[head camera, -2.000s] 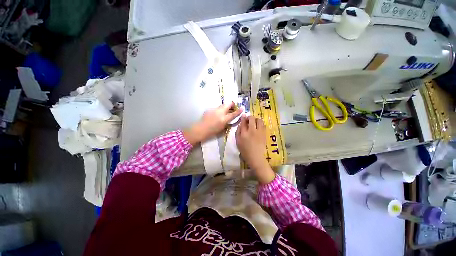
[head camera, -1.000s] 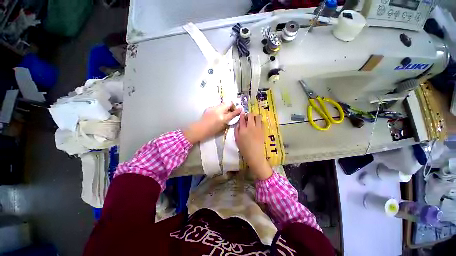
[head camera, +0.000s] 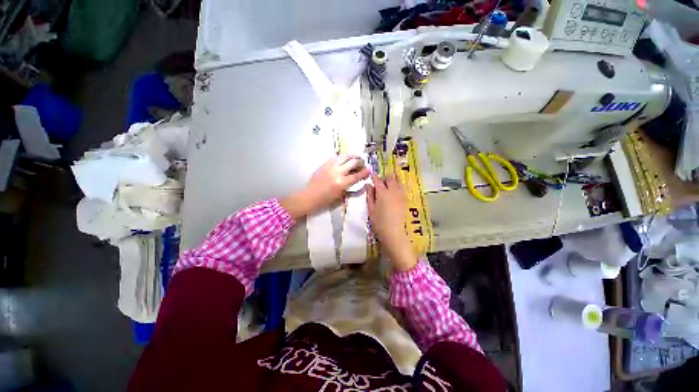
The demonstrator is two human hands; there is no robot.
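A white fabric strip (head camera: pixel 353 230) runs under both hands, its two lengths hanging to the table's front edge. My left hand (head camera: pixel 335 182) pinches the cloth just in front of the needle area. My right hand (head camera: pixel 388 210) lies on the strip's right side, fingertips close to the left ones. The presser foot and needle (head camera: pixel 374 157) are small and partly hidden at the fingertips. Sewn strip (head camera: pixel 305 67) lies beyond on the table. Yellow printed tape (head camera: pixel 416 213) lies flat beside my right hand.
The JUKI machine head (head camera: pixel 521 92) stands at right. Yellow-handled scissors (head camera: pixel 490 176) lie open on the bed, beside small dark tools (head camera: pixel 536 181). Stacked cloth (head camera: pixel 146 191) is at left; thread cones (head camera: pixel 575 310) lie at lower right.
The view has shifted slightly, so the machine and scissors appear further left. My right fingers look straighter and flatter on the strip. My left hand stays at nearly the same spot.
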